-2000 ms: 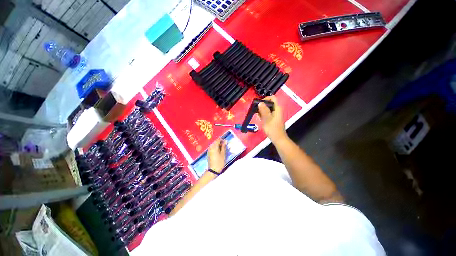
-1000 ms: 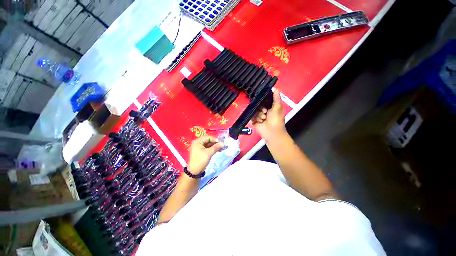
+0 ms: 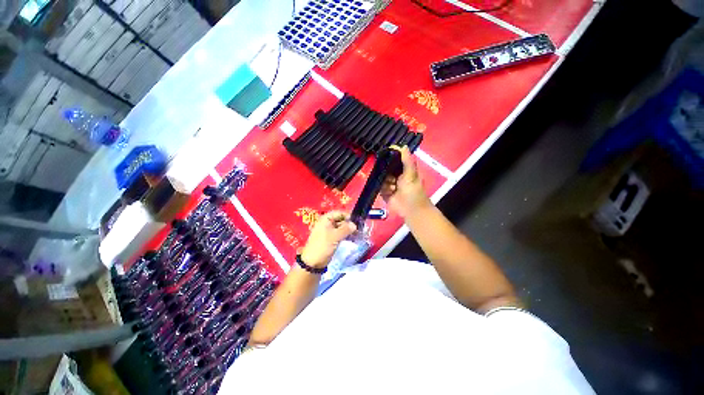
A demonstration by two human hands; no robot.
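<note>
My right hand [image 3: 405,185] grips the wide upper end of a black housing [image 3: 372,185], held slanted above the table edge. My left hand [image 3: 330,235] is at its lower end, fingers closed on a clear plastic bag [image 3: 357,234]; how far the bag covers the housing is unclear. A screwdriver [image 3: 377,214] lies behind the housing, mostly hidden. A pale blue-white packet [image 3: 336,270] lies by my body, partly covered. Loose black housings [image 3: 328,154] lie side by side beyond my hands.
Bagged units [image 3: 204,293] fill the left side. Beyond them are open boxes [image 3: 131,231], a blue bin [image 3: 140,166], a bottle [image 3: 96,129] and a teal box [image 3: 244,90]. A perforated tray [image 3: 324,29] is at the back, a metal-and-black fixture [image 3: 494,59] at the right.
My left hand has left the packet and come up to the housing's lower end with a clear bag. The housing, first held near the table, has been turned into a slanted position between both hands.
</note>
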